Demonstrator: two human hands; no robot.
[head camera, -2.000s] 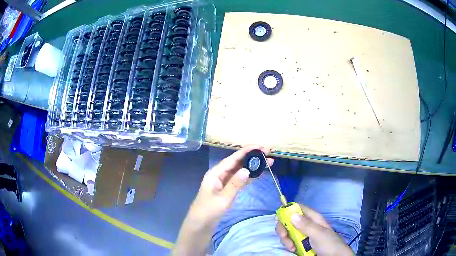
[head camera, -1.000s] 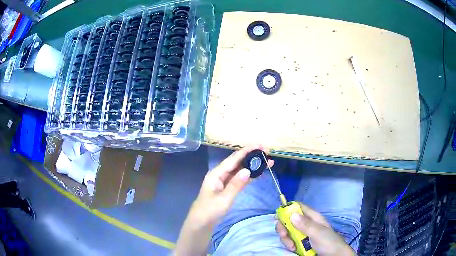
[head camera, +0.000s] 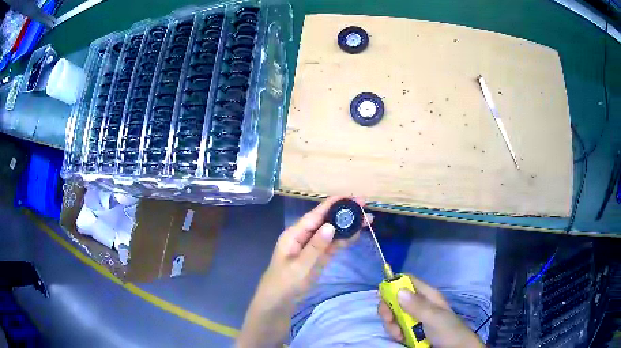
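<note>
My left hand (head camera: 295, 253) holds a small black wheel (head camera: 345, 219) with a pale grey hub, face up, just off the near edge of the cardboard mat (head camera: 436, 163). My right hand (head camera: 430, 314) grips a yellow-handled tool (head camera: 402, 299). Its long thin metal shaft points up to the wheel's right rim; whether the tip touches the rim I cannot tell. Two more black wheels lie flat on the mat, one at the back (head camera: 353, 40) and one nearer (head camera: 367, 109). A slim silver pointed tool (head camera: 499, 122) lies on the mat's right.
A clear blister tray (head camera: 262, 136) packed with black discs stands left of the mat. Beyond it is a white cylinder (head camera: 66, 81). An open carton (head camera: 153, 238) with white pieces is on the floor at left. A black cable (head camera: 604, 122) lies on the bench at right.
The wheel in my left hand has turned or tilted slightly and sits a little higher and to the left. The tool has shifted slightly in position and angle. The lying wheels rest as before.
</note>
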